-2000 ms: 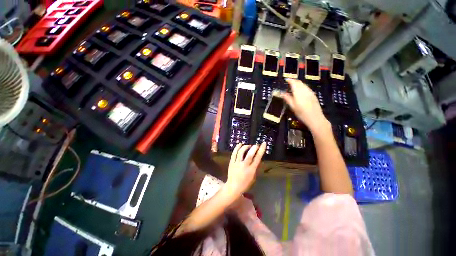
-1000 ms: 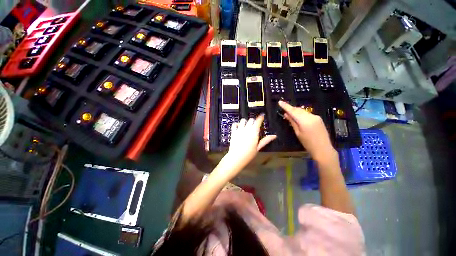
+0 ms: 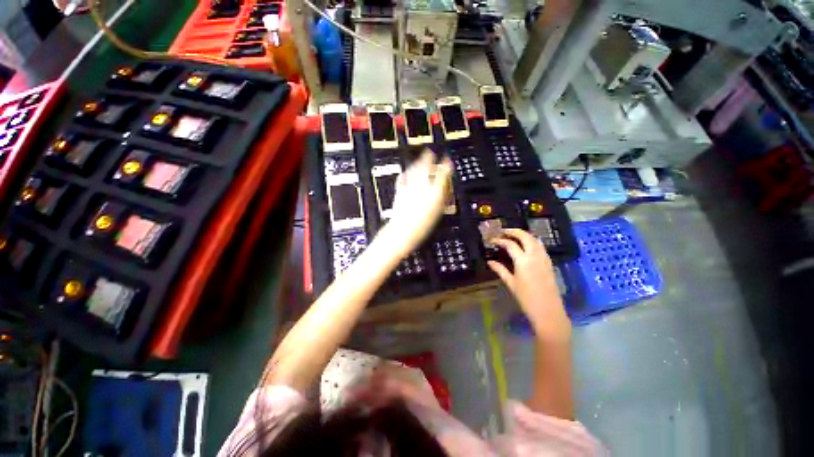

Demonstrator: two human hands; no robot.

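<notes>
A black phone tray [image 3: 558, 245] lies on a red one on the right. Its far row holds face-up keypad phones with pale or gold-framed screens. In the near row, three phones are face up, including the leftmost phone [image 3: 344, 202]. Two show their backs with gold camera rings, including the rightmost [image 3: 542, 230]. My left hand [image 3: 421, 195] is over the third near-row phone and partly covers it; its grip is unclear. My right hand [image 3: 527, 268] has thumb and fingertips around the lower end of the back-up fourth phone [image 3: 490, 229].
Another black phone tray [image 3: 161, 214], on red trays, holds back-up phones on the left. A blue test pad [image 3: 134, 415] lies at lower left. A blue plastic stool [image 3: 616, 263] stands at the right, below grey machines [image 3: 589, 125]. Red trays [image 3: 241, 49] show at the back.
The third near-row phone is now face up in the tray. My left hand has moved up and right over it. My right hand has moved to the fourth phone. The view has shifted.
</notes>
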